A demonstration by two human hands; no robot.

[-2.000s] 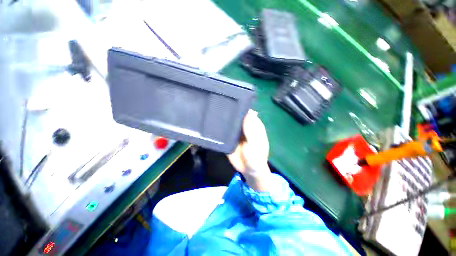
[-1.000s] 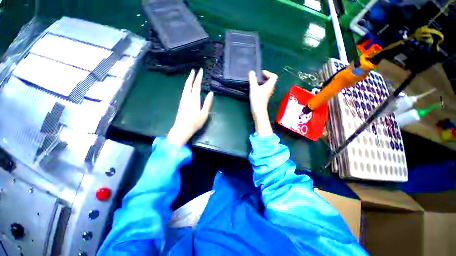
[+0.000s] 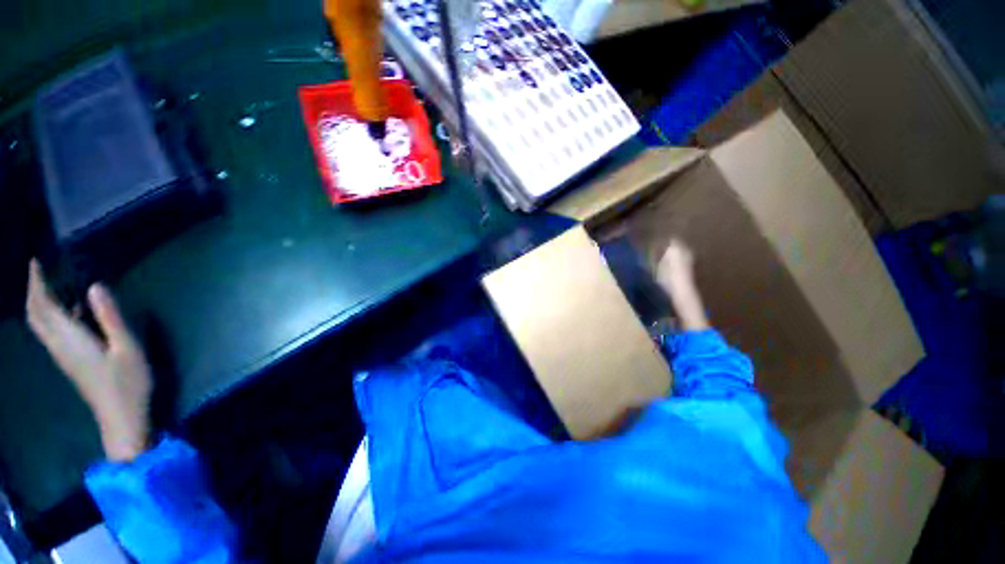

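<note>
A black housing (image 3: 630,272) is blurred inside the mouth of the open cardboard carton (image 3: 799,286), behind its near flap. My right hand (image 3: 682,284) is at the housing's right side and appears to grip it; the fingertips are hard to make out. My left hand (image 3: 94,358) is at the far left over the green bench (image 3: 287,264), fingers apart and empty. Just beyond it lie stacked black housings (image 3: 105,143), the top one with its smooth recessed face up.
A red parts tray (image 3: 430,149) with small white pieces stands on the bench, an orange screwdriver (image 3: 355,50) hanging over it. A stack of round-parts sheets (image 3: 551,132) lies beside it, crossed by a dark cable. Another cardboard piece (image 3: 882,110) is behind the carton.
The view has swung right, to the carton. My right hand has left the housing stacks and moved into the carton with a black housing. My left hand stays open by the bench's stacks.
</note>
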